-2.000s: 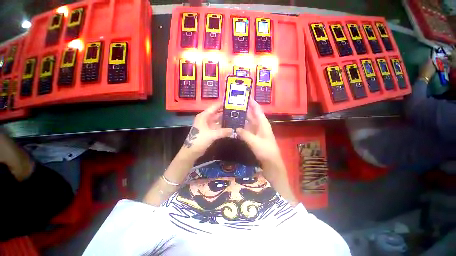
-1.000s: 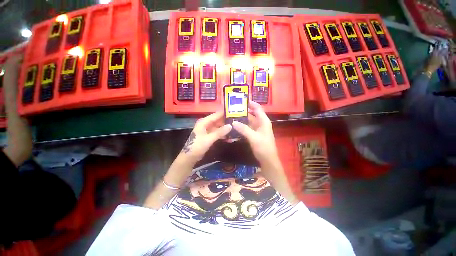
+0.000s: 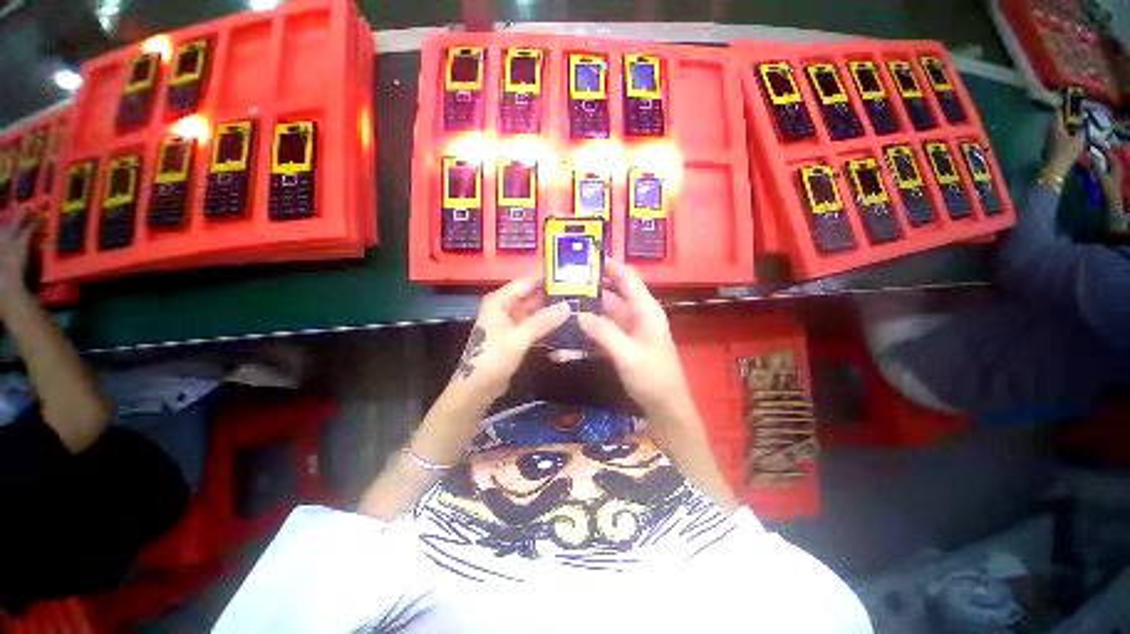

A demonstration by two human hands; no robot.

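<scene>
A keypad mobile phone [image 3: 574,263] with a yellow screen surround and a lit screen is held upright in front of my chest, at the near edge of the middle tray. My left hand [image 3: 506,332] grips its left side and my right hand [image 3: 635,325] its right side, both thumbs over the keypad, which they partly hide. The middle red phone tray [image 3: 704,258] lies just beyond, with several phones in two rows. Two phones [image 3: 587,94] in its back row show blue screens. The held phone partly covers one front-row phone.
A stacked red tray [image 3: 267,62] with several phones lies left, another full tray [image 3: 793,254] right, on the green bench [image 3: 387,186]. A red bin [image 3: 731,477] with small brownish pieces is below the edge. People's arms [image 3: 56,359] show left and right [image 3: 1035,235].
The held phone has shifted slightly left and its top has tilted. The two back-row screens turned from white to blue. The left person's arm moved down; the right person's hand now holds up a phone.
</scene>
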